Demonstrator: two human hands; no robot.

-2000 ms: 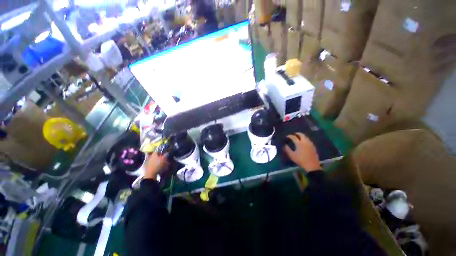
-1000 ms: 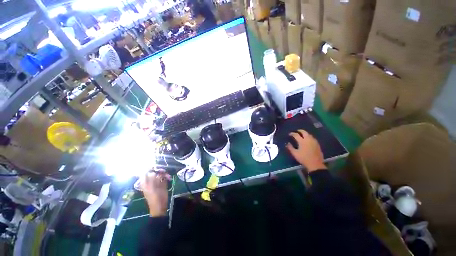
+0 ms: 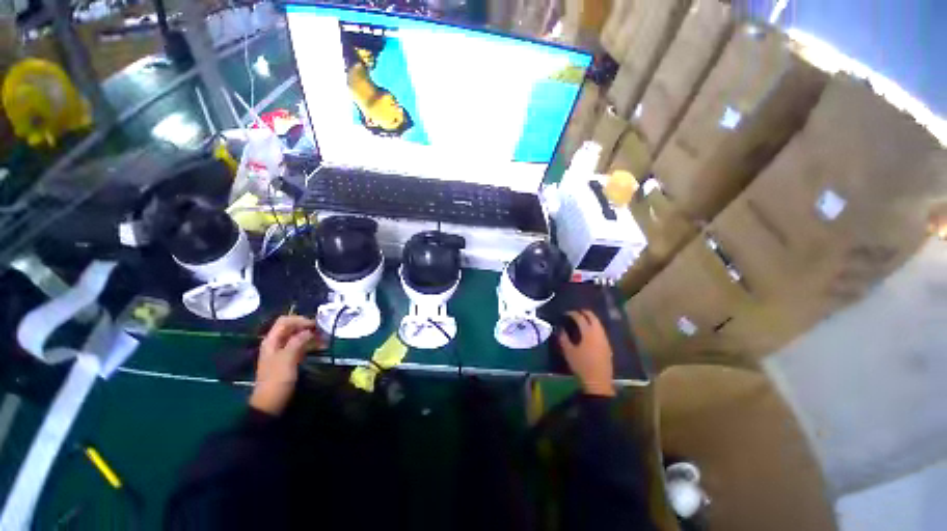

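Several white cameras with black ball heads stand in a row below the keyboard point(image 3: 426, 200): one at far left point(image 3: 216, 259), two in the middle point(image 3: 349, 278) point(image 3: 429, 290) and one at right point(image 3: 528, 296). My left hand point(image 3: 280, 358) is at the bench edge, left of the middle pair, its fingertips close together; whether they pinch something small cannot be told. My right hand point(image 3: 588, 351) rests over a dark mouse point(image 3: 569, 329) on the black pad point(image 3: 613, 311). Yellow tape pieces point(image 3: 389, 354) lie at the bench edge. The monitor point(image 3: 436, 88) shows a live picture.
A white power supply point(image 3: 599, 230) stands right of the keyboard. An open carton point(image 3: 742, 436) with white items is at lower right, stacked cartons point(image 3: 768, 207) behind. A white curling strip point(image 3: 73, 389) and a yellow stick point(image 3: 104, 467) lie at left.
The view has turned and shifted. My left hand has moved back from the cables to the bench edge. The bright glare at left is gone, showing the far-left camera. The monitor picture has changed.
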